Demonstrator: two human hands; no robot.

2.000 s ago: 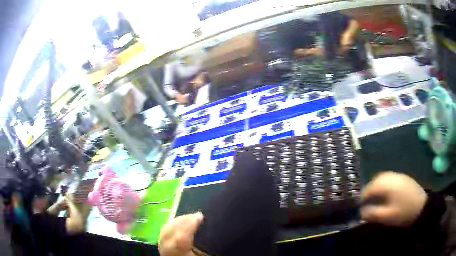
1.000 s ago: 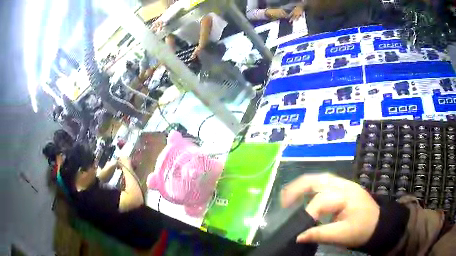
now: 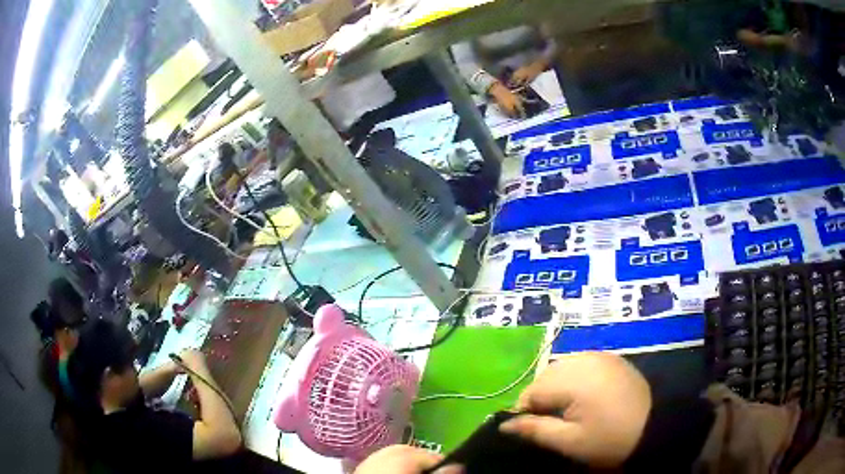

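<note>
My right hand (image 3: 588, 407) reaches in from the right and pinches the edge of a black sheet (image 3: 486, 446) between thumb and fingers. My left hand (image 3: 400, 459) is at the bottom edge, mostly cut off, with its fingertips at the sheet's left end. The sheet spans between both hands, its lower part out of the picture. The divided tray (image 3: 783, 329) of small round dark parts lies on the bench at the right, partly behind my right forearm.
A pink fan (image 3: 357, 393) stands just beyond my left hand. A green mat (image 3: 482, 375) lies beyond the black sheet, crossed by a white cable. Blue-and-white printed sheets (image 3: 602, 199) cover the bench. A slanted post (image 3: 334, 157) rises at centre left. A person (image 3: 139, 407) sits at lower left.
My left hand has come into view at the bottom edge, at the black sheet. My right hand has moved a little lower with the sheet. The tray sits farther right and lower in view.
</note>
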